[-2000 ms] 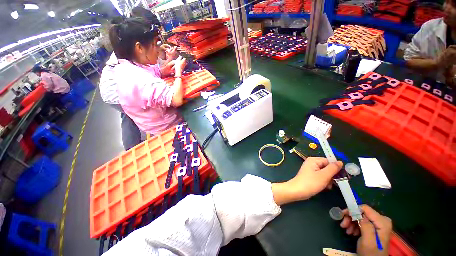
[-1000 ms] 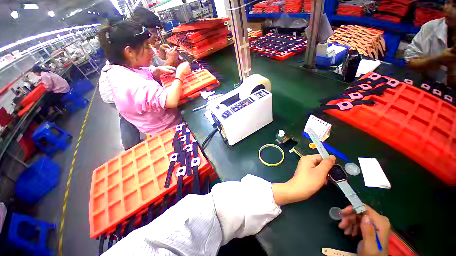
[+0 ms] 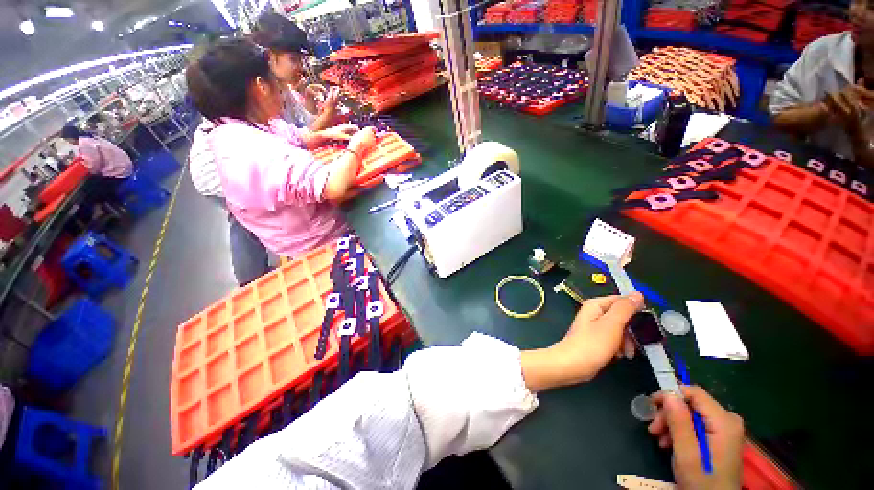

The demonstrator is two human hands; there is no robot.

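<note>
A wristwatch with a dark case and a pale grey strap is held above the dark green mat at the lower right. My left hand grips it by the case and upper strap. My right hand holds the lower strap end between thumb and fingers. A thin blue hand tool is also in my right hand and points down. My fingers hide part of the strap and the tool. Both hands are bare.
Clear discs, a white slip, a yellow ring and a white tape dispenser lie around my hands. Red-orange trays stand left and right, with dark-strap watches. Co-workers sit at the far left and far right.
The watch has turned between my hands. My right hand has moved slightly up along the strap, and more of the blue tool shows beside it. The co-workers' hands and heads have moved.
</note>
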